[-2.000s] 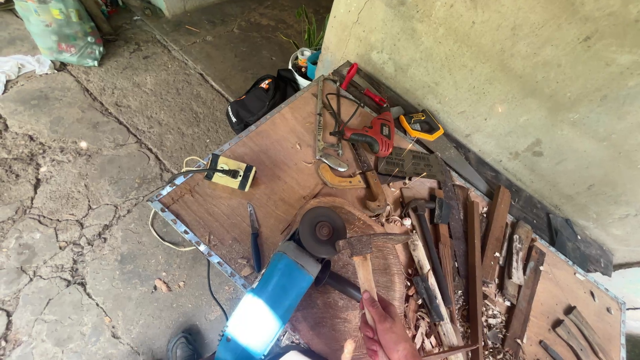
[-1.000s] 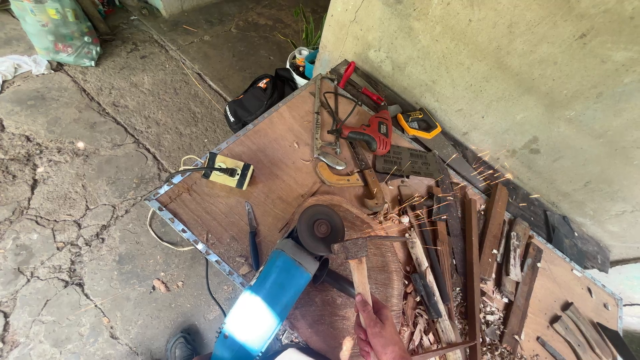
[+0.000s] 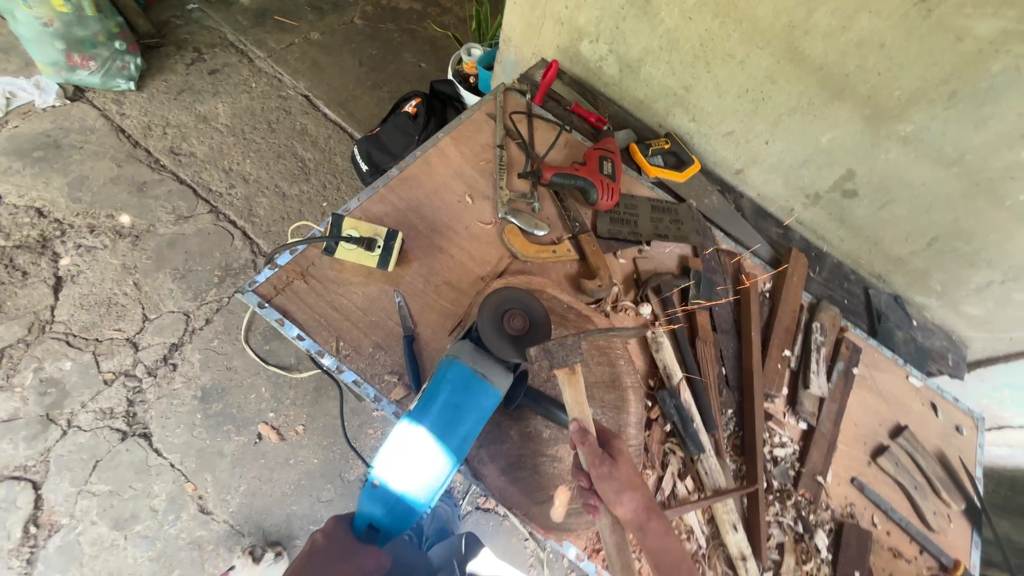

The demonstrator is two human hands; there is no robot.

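Note:
My left hand (image 3: 340, 548) is closed round the rear end of a blue angle grinder (image 3: 432, 440) at the bottom. The grinder's dark disc (image 3: 514, 322) is up, close to or against the metal head of an adze-like tool (image 3: 560, 352). Its wooden handle (image 3: 578, 400) is gripped by my right hand (image 3: 604, 472), and the narrow blade points right. Orange sparks fly off to the right, past the blade. Beneath the tools lies a round wooden block (image 3: 600, 384) on the plywood table. Whether disc and metal touch is hard to tell.
On the plywood table (image 3: 384, 192) lie a knife (image 3: 407, 340), a power outlet box (image 3: 362, 242), a red drill (image 3: 588, 174), a hacksaw (image 3: 502, 160), a yellow-handled saw (image 3: 666, 157), sandpaper (image 3: 644, 218), wood strips (image 3: 752, 384) and shavings. A wall (image 3: 760, 96) stands behind; a black bag (image 3: 412, 128) is beside the table.
Two seconds ago no sparks were seen; they appear one second ago and still fly now. The tool in my right hand has shifted slightly against the disc.

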